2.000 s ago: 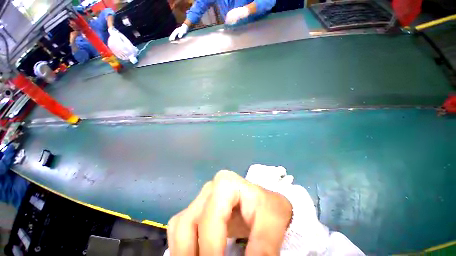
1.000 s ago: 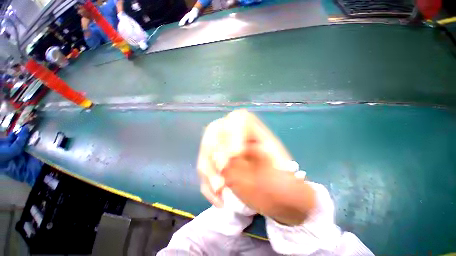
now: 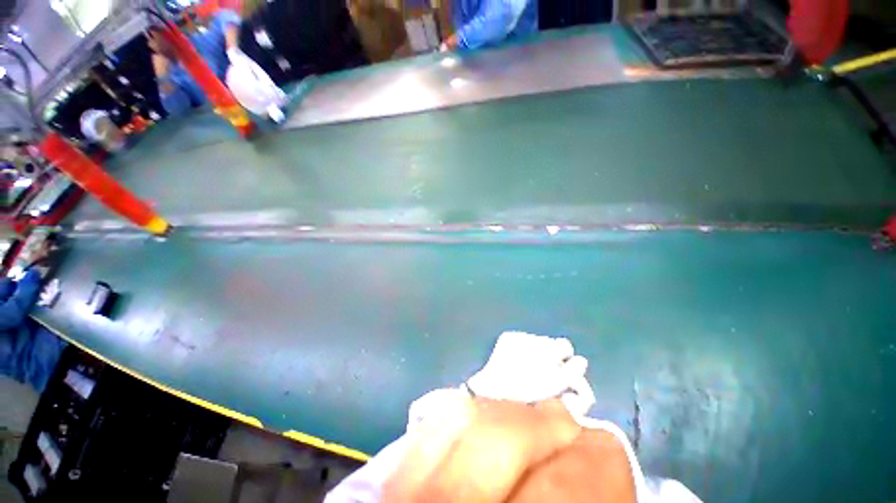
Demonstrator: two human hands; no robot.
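Note:
My two hands are close together at the bottom centre, between white sleeves. Bare skin of a hand or wrist (image 3: pixel 540 457) shows nearest the camera, partly cut off by the lower edge. A white knit work glove (image 3: pixel 526 368) is bunched just above and beyond it, with short finger shapes at its right end. The hands overlap and are blurred, so I cannot tell which one is bare or how the fingers close on the glove. Both are over the near part of the green bench mat (image 3: pixel 324 324).
A small black object (image 3: pixel 100 299) lies on the mat at far left. Red-orange uprights (image 3: pixel 103 182) stand at left. Across the bench are a metal sheet (image 3: pixel 393 96), a black tray (image 3: pixel 709 39) and a blue-sleeved person (image 3: pixel 491 22). Black bins (image 3: pixel 118 432) and a grey square (image 3: pixel 203 478) are below the edge.
Since one second ago, my hands have moved lower in the picture, and the white glove shows more clearly above the bare skin. The view has shifted slightly.

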